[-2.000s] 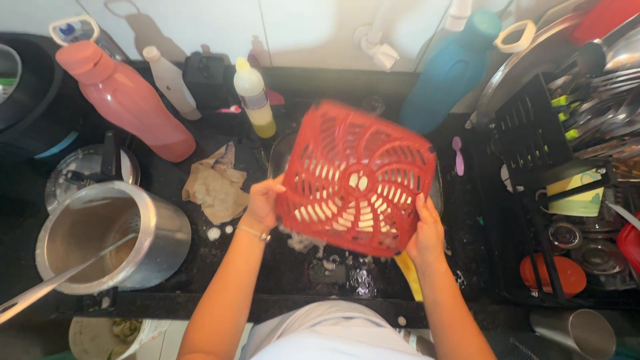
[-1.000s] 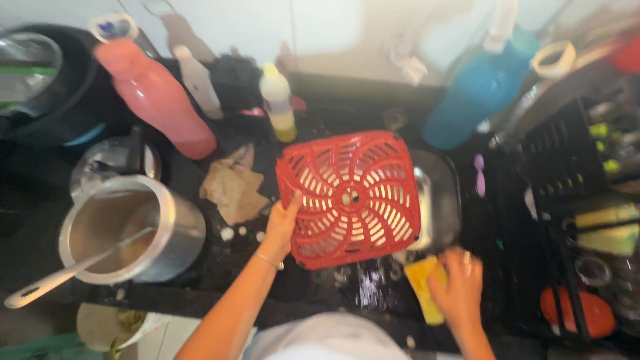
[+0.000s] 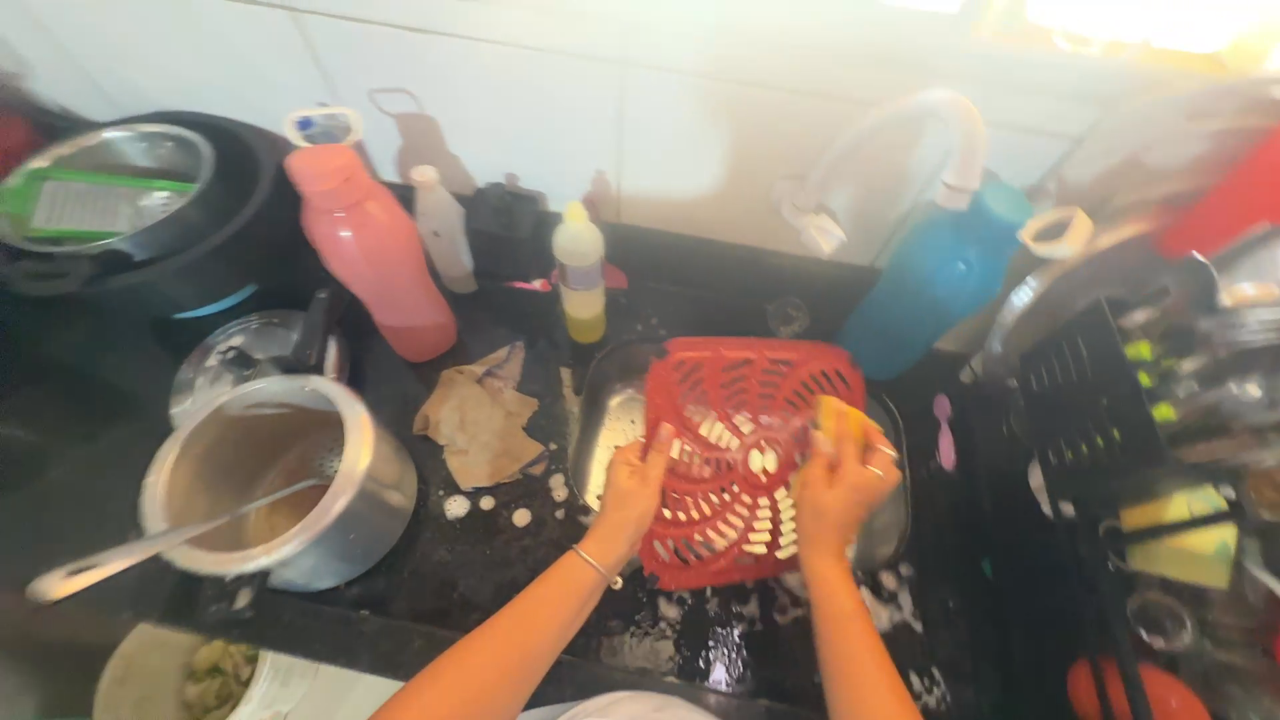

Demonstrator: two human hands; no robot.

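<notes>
A red slotted plastic basket (image 3: 735, 520) is held tilted over a stainless steel sink (image 3: 612, 430), its patterned face toward me. My left hand (image 3: 632, 490) grips the basket's left side, thumb on the face. My right hand (image 3: 845, 480) holds a yellow sponge (image 3: 840, 418) against the right part of the basket. Water and suds lie on the black counter in front of the sink. A bottle of yellowish liquid (image 3: 581, 280) stands behind the sink's left corner.
At left are a metal pot (image 3: 350, 520) with a ladle, a pink bottle (image 3: 375, 260) and crumpled brown paper (image 3: 485, 415). Behind right stand a blue bottle (image 3: 930, 280) and a white faucet (image 3: 940, 110); a loaded black dish rack (image 3: 1085, 400) is at right.
My right hand has gone from the basket's edge to the yellow sponge on the counter, then brought the sponge up onto the basket. My left hand keeps hold of the basket throughout.
</notes>
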